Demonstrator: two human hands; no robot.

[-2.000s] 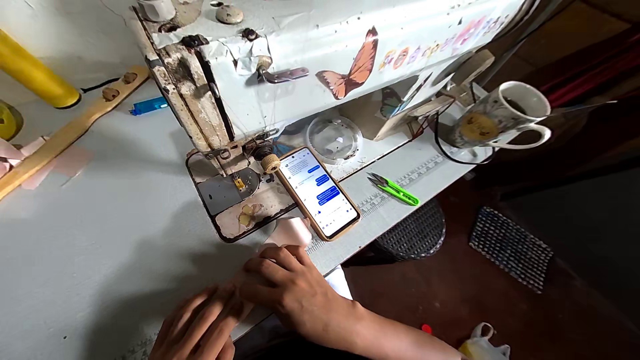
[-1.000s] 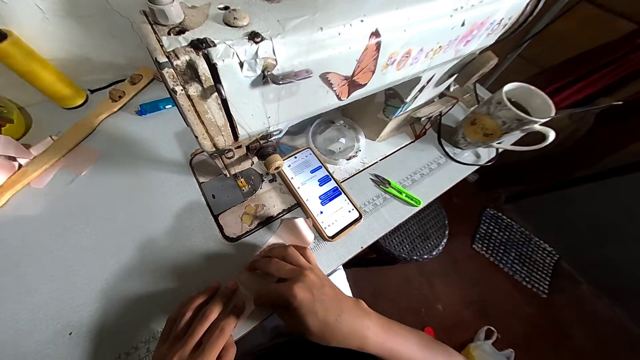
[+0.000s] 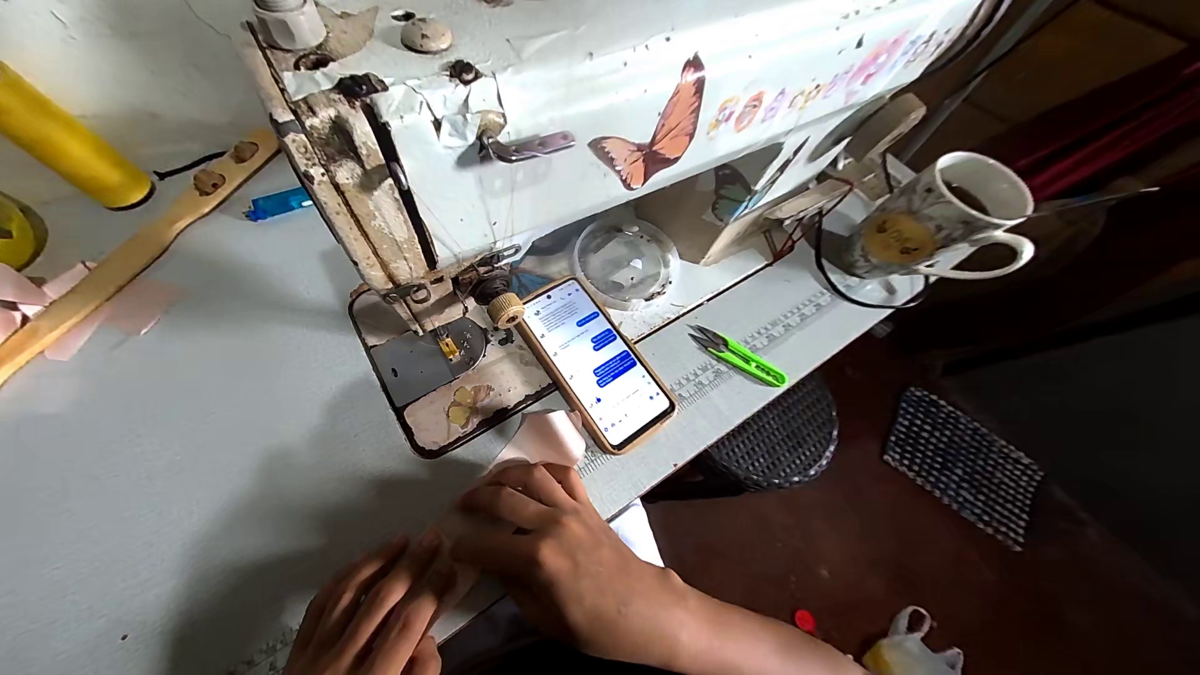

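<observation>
Both my hands rest at the table's front edge, side by side, over a strip of pale pink fabric (image 3: 544, 438). My left hand (image 3: 375, 609) lies at the lower middle, fingers bent on the cloth; my right hand (image 3: 553, 553) presses on it just to the right. Whether the fingers pinch the fabric is hidden. Its far end curls up beside a smartphone (image 3: 600, 366) with a lit screen. Behind is a sewing machine (image 3: 553, 103) with butterfly stickers, its needle plate (image 3: 422, 361) beyond my hands. Green thread snips (image 3: 741, 356) lie right of the phone.
A patterned mug (image 3: 937, 220) stands at the right. A clear round plastic dish (image 3: 625, 262) sits under the machine arm. At the left are a wooden strip (image 3: 141, 258), pink fabric scraps (image 3: 127, 305), a yellow cylinder (image 3: 70, 141) and a blue object (image 3: 278, 203). A woven stool (image 3: 778, 431) stands below the table.
</observation>
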